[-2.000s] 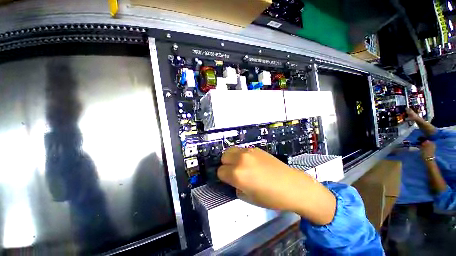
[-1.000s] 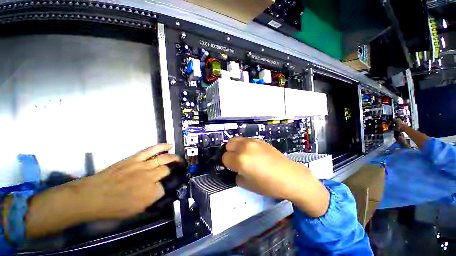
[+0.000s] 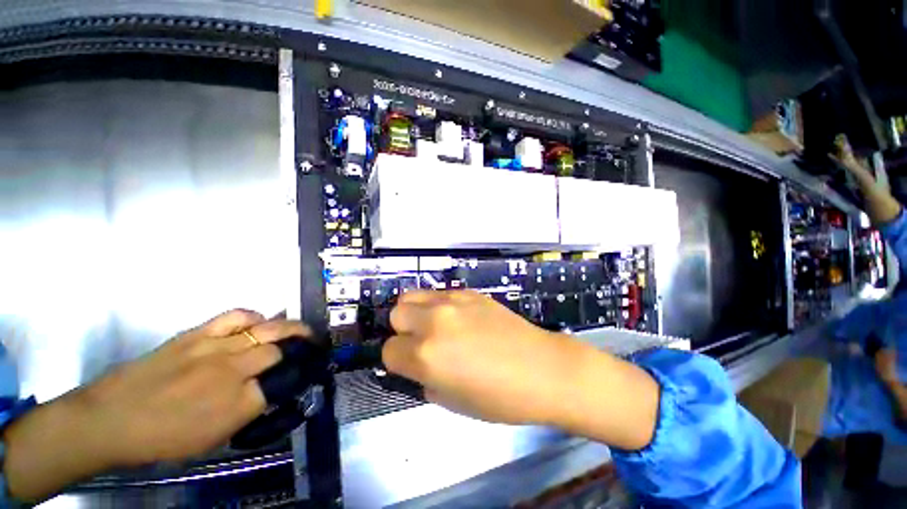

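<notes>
A large black circuit board (image 3: 316, 224) lies in its metal frame, with two rows of silver-white heatsinks. The rear heatsink (image 3: 467, 204) and the near heatsink (image 3: 418, 447) run along the board. My right hand (image 3: 448, 348) reaches between the rows, its fingers bent down at the board; the fingertips and anything in them are hidden. My left hand (image 3: 184, 388) is at the board's left edge, over the frame rail. Black finger cots (image 3: 288, 378) cover some of its fingers, which curl near the rail; whether they hold anything cannot be told.
A shiny metal plate (image 3: 139, 219) lies left of the board. A cardboard box (image 3: 497, 25) stands on the shelf behind, beside green matting (image 3: 696, 65). Another board (image 3: 820, 249) and a person's raised arm (image 3: 870, 189) are at the right. A carton (image 3: 796, 398) is at lower right.
My left hand has come into view from the left and now lies at the board's left rail. My right hand stays between the heatsinks. The other person's arm has risen towards the shelf.
</notes>
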